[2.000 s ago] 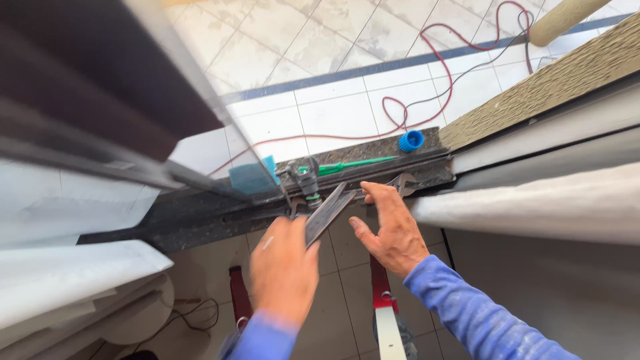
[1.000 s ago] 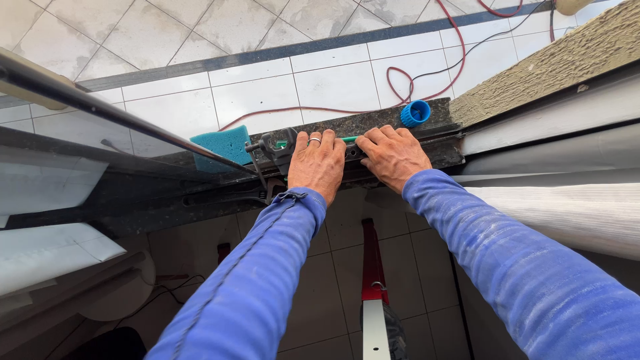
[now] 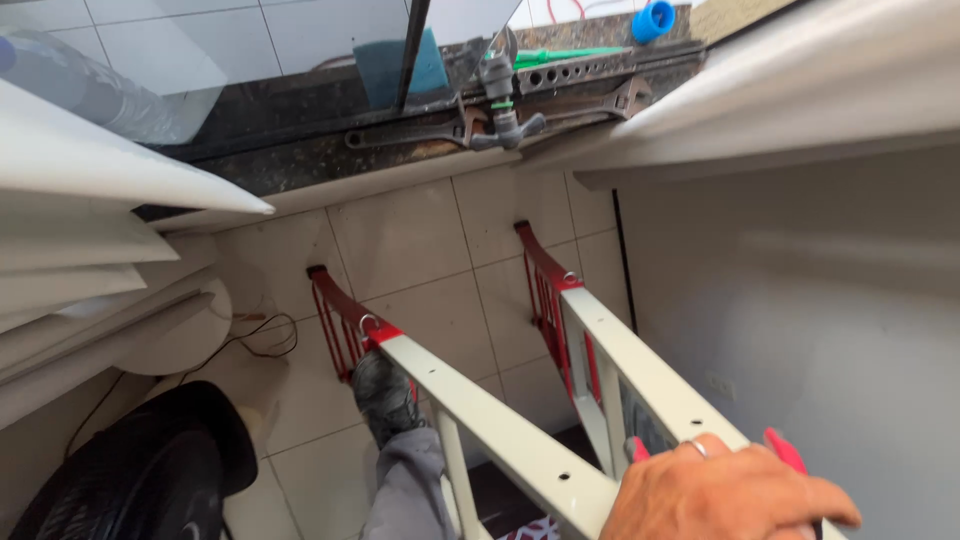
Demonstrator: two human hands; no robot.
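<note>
My left hand (image 3: 727,487), with a ring on one finger, is low at the right over the stepladder (image 3: 495,412); it is closed around a tool with red handle ends (image 3: 785,450), mostly hidden under the palm. My right hand is out of view. On the dark stone sill lie an adjustable wrench (image 3: 409,135), another adjustable wrench (image 3: 626,101), a grey metal fitting or tool with green bands (image 3: 499,82), a perforated metal bar (image 3: 574,73), a green pointed tool (image 3: 574,55) and a blue plastic ring or cap (image 3: 653,21). A teal sponge (image 3: 401,71) shows near the glass edge.
Ladder rails with red ends (image 3: 549,270) run across the lower middle. A shoe (image 3: 382,397) is beside one rail. White fabric or blinds (image 3: 787,97) hang at both sides. A black chair (image 3: 135,472) stands at lower left; a thin cable (image 3: 270,337) lies on the tiles.
Both hands were on the sill by the green tool; both have left it. My left hand is now over the ladder, holding a red-handled tool. The view has swung down toward the floor.
</note>
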